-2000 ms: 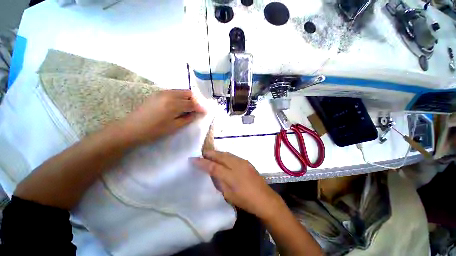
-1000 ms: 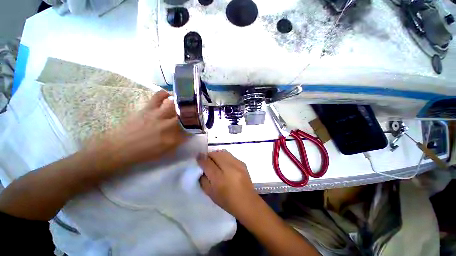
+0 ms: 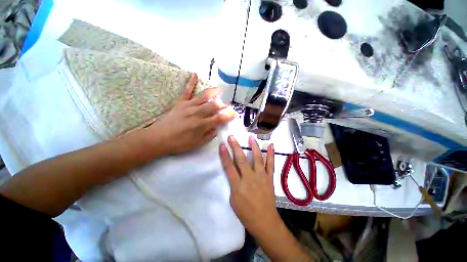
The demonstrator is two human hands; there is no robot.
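A large garment panel (image 3: 169, 189) lies white side up on the table and over its front edge, with a raised seam line across it. A folded part shows the beige nubbly side (image 3: 123, 84) at the left. My left hand (image 3: 192, 120) lies flat on the fabric, its fingertips close to the needle area of the sewing machine (image 3: 276, 94). My right hand (image 3: 251, 187) lies flat with fingers spread at the fabric's right edge, in front of the machine head. The needle itself is hidden by glare and the shiny guard.
Red-handled scissors (image 3: 310, 176) lie right of my right hand. A black smartphone (image 3: 362, 155) with a white cable lies beyond them. A small metal fitting (image 3: 403, 168) and a tan-handled tool (image 3: 430, 198) are at the table's right end.
My right hand has gone from bent fingers at the fabric edge to flat, spread fingers. My left hand has flattened near the needle. The view has shifted and tilted.
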